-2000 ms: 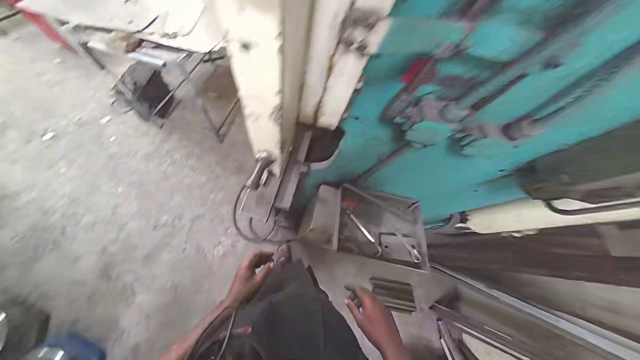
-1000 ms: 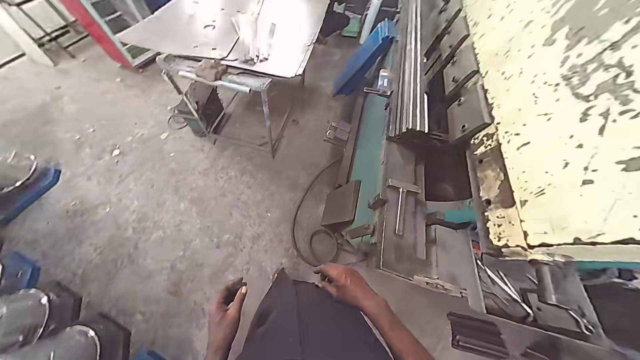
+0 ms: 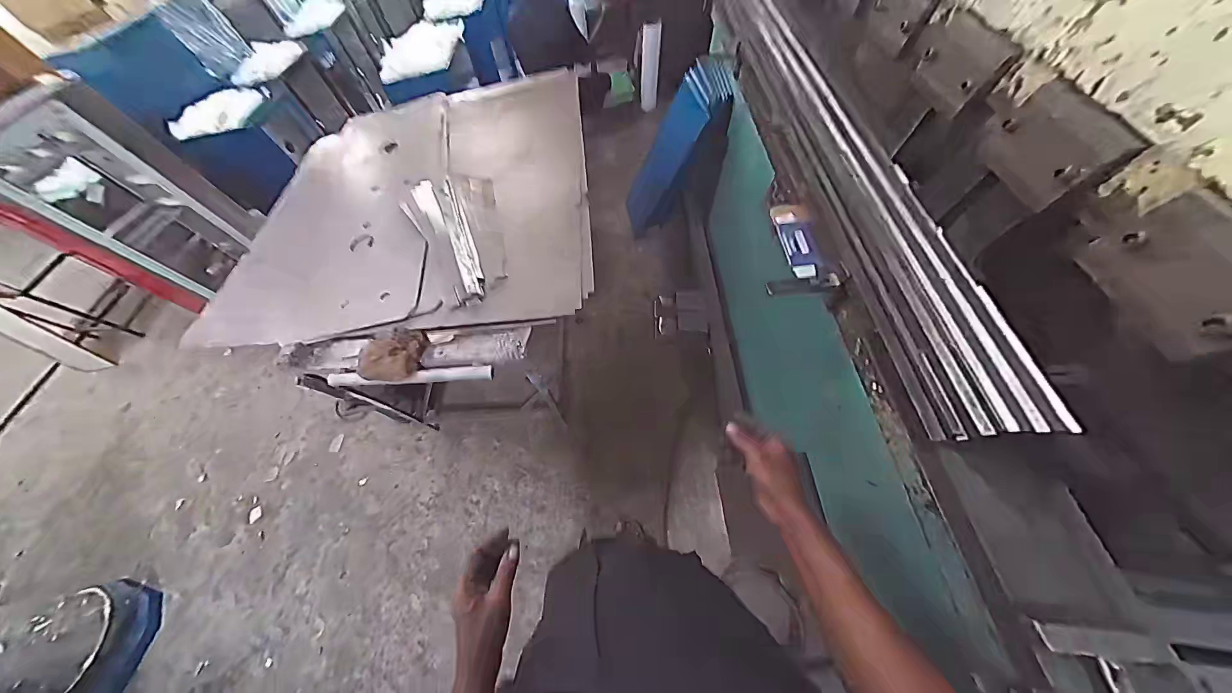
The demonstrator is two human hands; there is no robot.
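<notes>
My left hand (image 3: pixel 487 587) hangs low over the concrete floor, left of my dark clothing, its thumb and fingers apart and nothing in it. My right hand (image 3: pixel 765 467) reaches forward beside the edge of the green machine bed (image 3: pixel 804 385); its fingers look partly curled, and whether they touch or hold anything cannot be told. Long metal bars (image 3: pixel 924 279) lie along the machine to the right of that hand. A small blue and white box (image 3: pixel 796 241) rests on the green surface ahead of it.
Large sheet-metal panels (image 3: pixel 520 144) lie on a low stand ahead to the left, with metal strips (image 3: pixel 452 231) on top. Blue panels (image 3: pixel 679 144) lean by the machine's far end. A blue-edged object (image 3: pixel 135 635) stands at lower left. Small scraps dot the floor.
The view has swung strongly along the machine, towards the sheet stack. My right hand was close to my clothing a second ago and now extends forward by the green bed.
</notes>
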